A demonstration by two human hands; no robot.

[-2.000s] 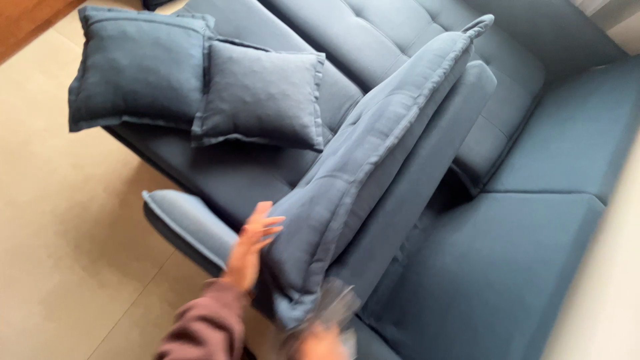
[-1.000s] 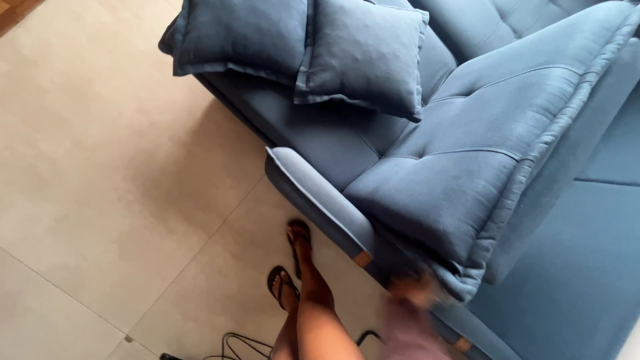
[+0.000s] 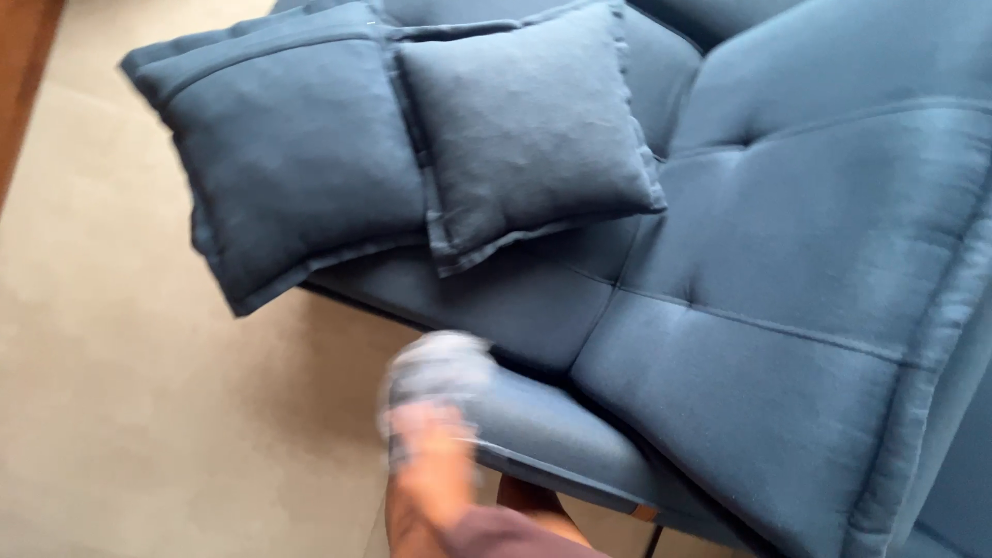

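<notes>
My right hand (image 3: 434, 430), blurred by motion, reaches from the bottom edge in a mauve sleeve. Bunched in it is a whitish cloth (image 3: 442, 364), pressed on or just over the outer end of the blue sofa's padded armrest (image 3: 562, 430). Whether the cloth touches the fabric is too blurred to tell. To the right of the armrest rises the tufted backrest cushion (image 3: 783, 256), with a thick seam along its edge. My left hand is out of view.
Two blue throw pillows, a darker one (image 3: 294, 155) and a lighter one (image 3: 527, 124), lie overlapping on the seat (image 3: 480, 302). Beige floor tiles (image 3: 116, 387) spread at the left. My legs stand below the armrest, near a dark cable or thin leg.
My right hand, low by the backrest's bottom corner a second ago, is now at the armrest's outer end. My left hand, on the backrest two seconds ago, has left view.
</notes>
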